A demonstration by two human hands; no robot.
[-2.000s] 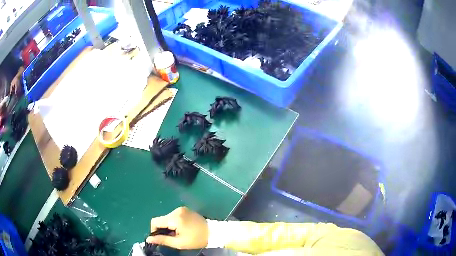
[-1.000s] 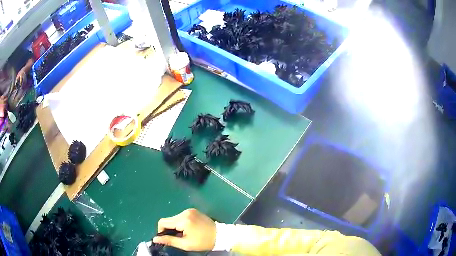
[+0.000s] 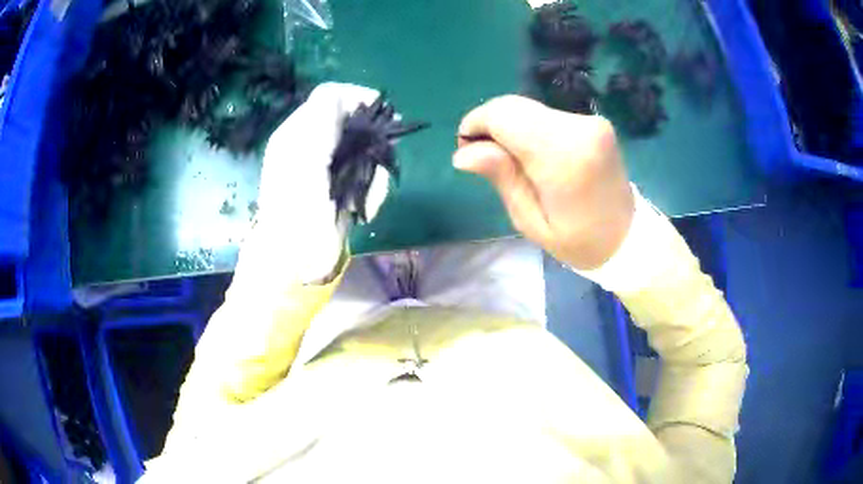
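Observation:
My left hand, in a white glove, holds a black spiky part above the green bench mat near its front edge. The spikes point up and to the right. My bare right hand is just to the right of the part, not touching it. Its thumb and forefinger are pinched together. A thin dark line shows between the fingertips, but I cannot tell whether it is a held tool or a shadow.
A large heap of black spiky parts lies on the left. Several separate ones lie at the right. Clear film is at the far edge. Blue bin rims stand at the left and right.
The view has swung down to the bench front and my lap. My gloved left hand and its spiky part now show fully. My right hand shows apart from the part.

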